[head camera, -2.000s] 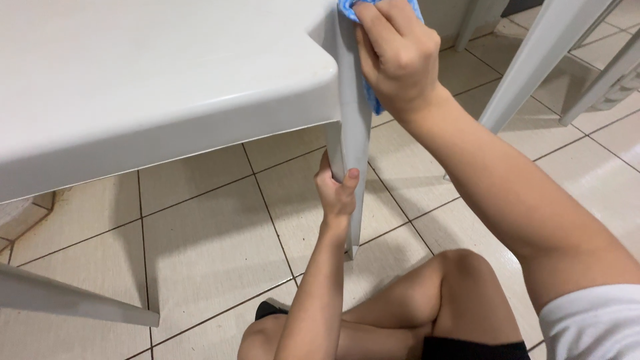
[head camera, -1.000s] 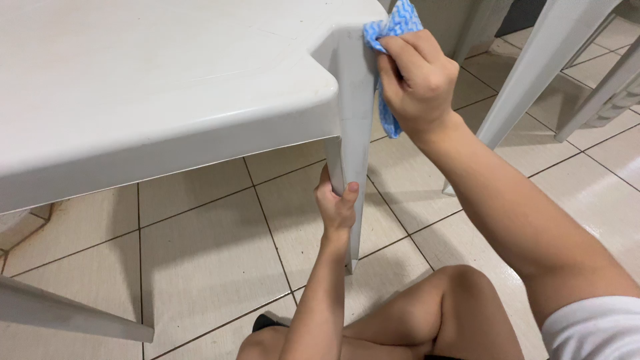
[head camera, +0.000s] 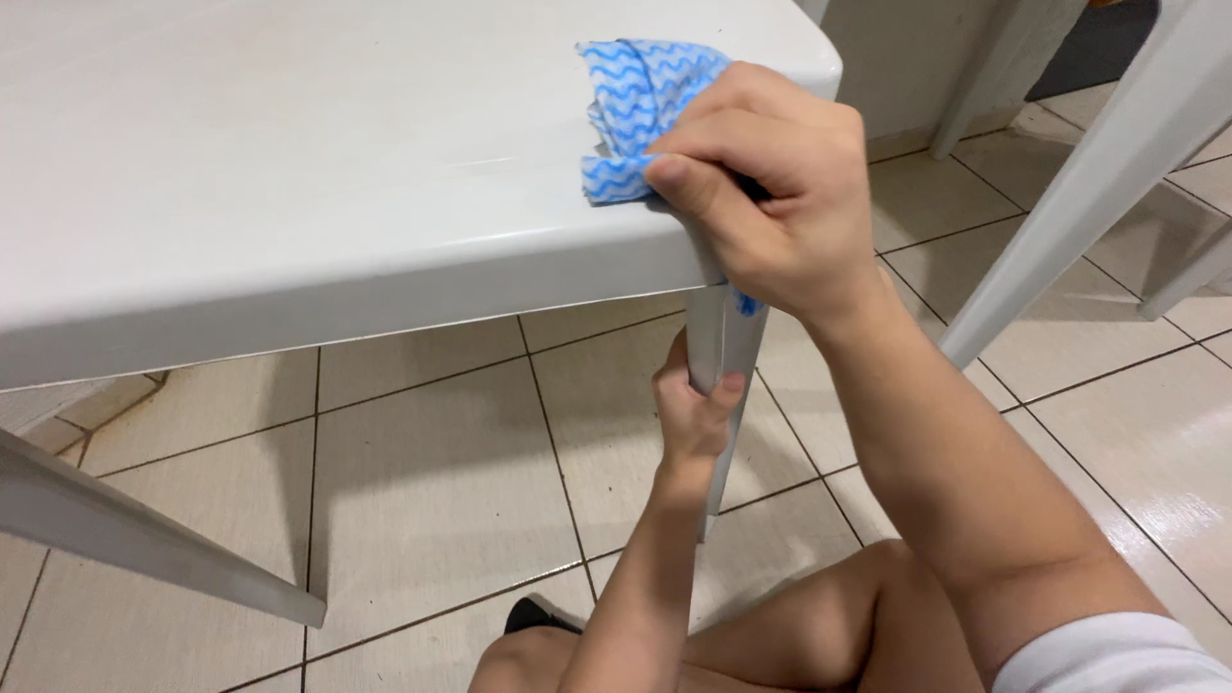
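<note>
A white plastic table [head camera: 318,183] fills the upper left of the head view. My right hand [head camera: 770,183] grips a blue-and-white wavy-patterned cleaning cloth [head camera: 640,91] at the table's near right corner. Part of the cloth lies on the tabletop, and a bit of it shows below my palm beside the leg. Lower down, my left hand [head camera: 698,404] is wrapped around the table's leg [head camera: 707,332], its thumb on the near side. My right hand covers the corner and the top of that leg.
Another table leg [head camera: 164,539] slants in at the lower left. Pale plastic furniture legs [head camera: 1068,183] stand on the right. My bent legs [head camera: 799,616] are beneath my arms on the tiled floor [head camera: 433,462], with a dark shoe [head camera: 539,616] beside them.
My right hand has brought the cloth from the upper part of the leg at the corner leftward onto the tabletop edge. My left hand still holds the leg.
</note>
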